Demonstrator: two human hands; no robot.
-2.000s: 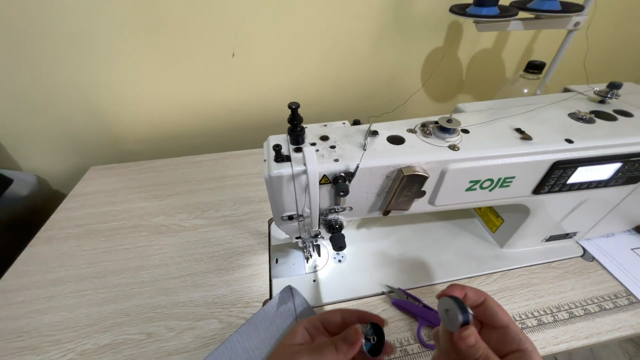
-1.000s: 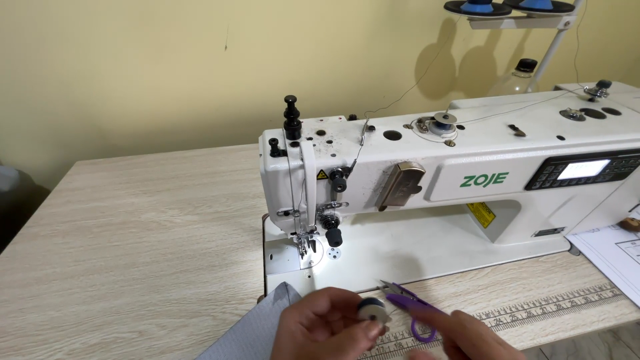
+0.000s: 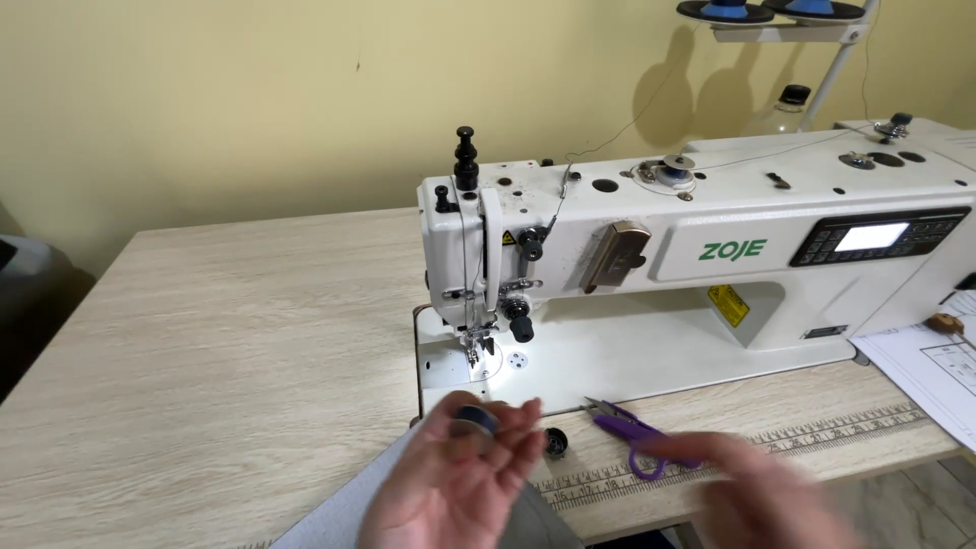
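My left hand [image 3: 457, 473], palm up in front of the sewing machine [image 3: 686, 221], holds a metal bobbin wound with dark thread [image 3: 474, 421] between thumb and fingers. A dark bobbin case [image 3: 556, 442] lies on the table just right of those fingers. My right hand [image 3: 770, 488] is blurred at the lower right, one finger stretched out over the handles of the purple thread snips [image 3: 629, 431]; whether it touches them I cannot tell. Grey fabric [image 3: 343, 496] lies partly under my left hand. The needle and presser foot [image 3: 476, 351] are lit by the machine's lamp.
A ruler tape [image 3: 808, 438] runs along the table's front edge. Printed papers [image 3: 923, 374] lie at the right. Behind the machine are a thread stand [image 3: 831, 72] and a plastic bottle [image 3: 785, 114]. A second bobbin [image 3: 677, 169] sits on top of the machine. The wooden tabletop [image 3: 213, 351] extends left.
The dark bobbin case, held in my left hand two seconds ago, now lies on the table. The bobbin has passed from my right hand to my left. My right hand has moved right from the bobbin.
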